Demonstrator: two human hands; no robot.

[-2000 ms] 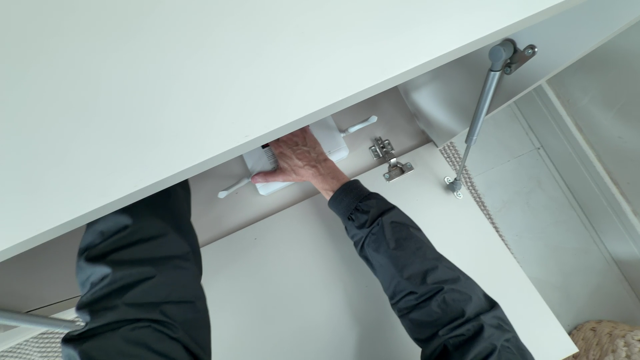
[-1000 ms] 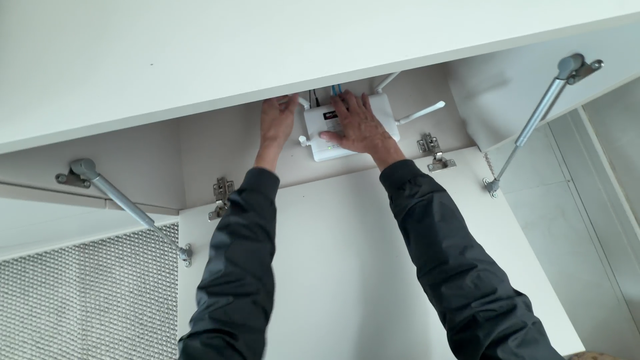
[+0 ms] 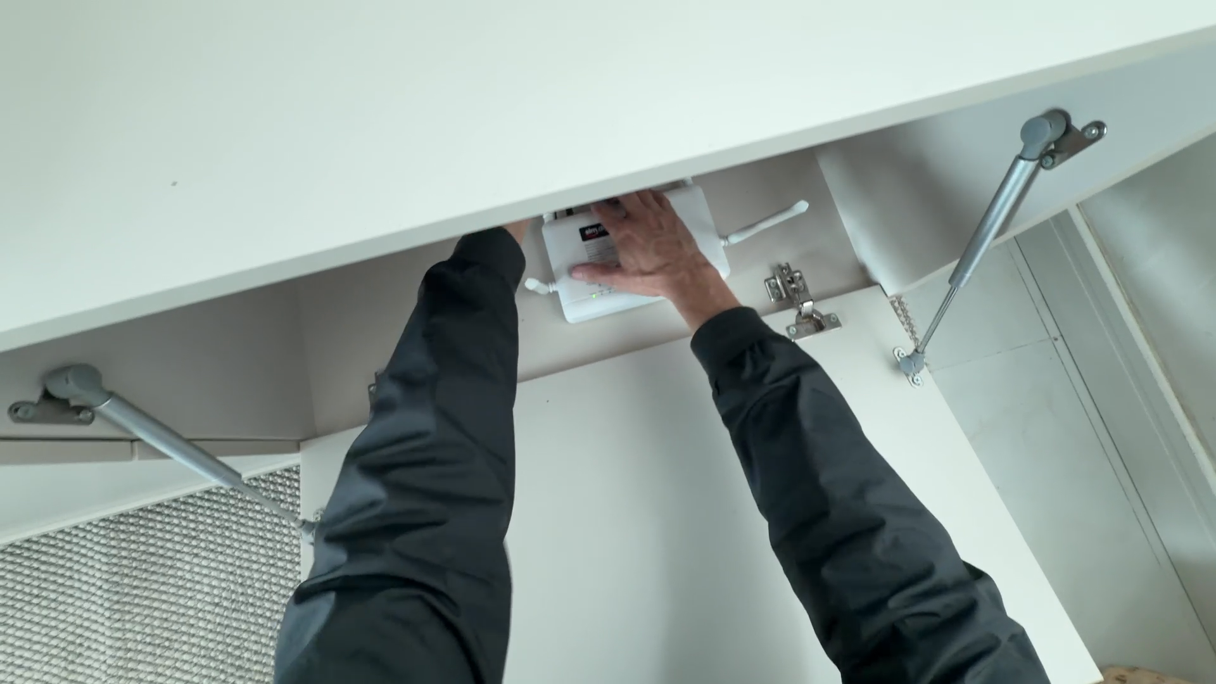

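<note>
A white Wi-Fi router (image 3: pixel 608 302) with jointed antennas lies in the cabinet, a small green light lit on its face and a dark label near its back. My right hand (image 3: pixel 651 249) rests on top of it, thumb toward the left and fingers spread over the casing, its fingertips partly under the cabinet top's edge. One antenna (image 3: pixel 768 224) sticks out to the right; a short antenna end (image 3: pixel 540 286) shows at the left. My left hand (image 3: pixel 518 230) reaches behind the router's left side, almost wholly hidden by the cabinet top, so its fingers cannot be seen.
The white cabinet top (image 3: pixel 475 114) overhangs the compartment. A flap door (image 3: pixel 608 494) hangs open below, held by a left gas strut (image 3: pixel 171 437) and a right gas strut (image 3: pixel 993 223). A metal hinge (image 3: pixel 803 302) sits right of the router. A woven rug (image 3: pixel 152 579) lies lower left.
My left hand, visible beside the router's left side a second ago, has gone under the cabinet top. My right hand stays on the router. The view has shifted.
</note>
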